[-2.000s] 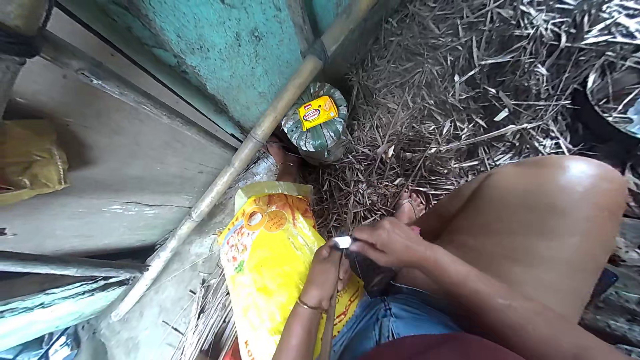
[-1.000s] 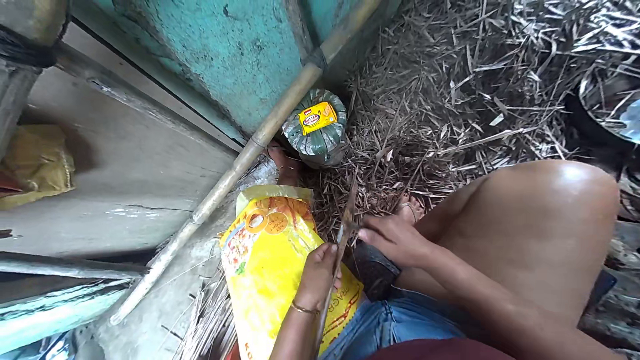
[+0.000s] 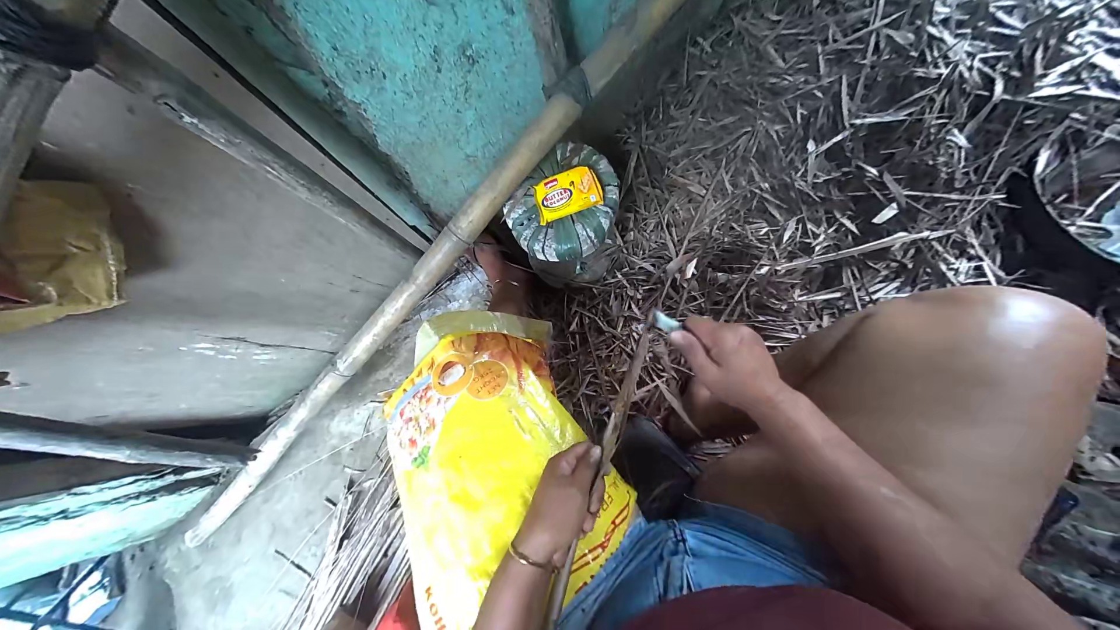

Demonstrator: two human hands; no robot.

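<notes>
My left hand (image 3: 564,503), with a bangle at the wrist, grips a long thin dried leaf strip (image 3: 623,398) that slants upward over a yellow printed plastic sack (image 3: 481,446). Near the strip's upper end, my right hand (image 3: 726,359) holds a small pale object (image 3: 666,322) between thumb and fingers; whether it is a blade cannot be told. Below the right hand a dark object (image 3: 652,464) lies by my lap, partly hidden. The sack rests beside my denim shorts.
A yellow biscuit packet (image 3: 569,194) sits on a round, strapped bundle (image 3: 564,241) by the turquoise wall (image 3: 420,79). A bamboo pole (image 3: 385,319) slants across the left. Dry leaf scraps (image 3: 814,157) cover the ground. A dark-rimmed basin (image 3: 1050,219) stands at the right.
My right hand has moved up and away from my left hand, toward the strip's upper end. More of the strip shows above my left hand than two seconds ago.
</notes>
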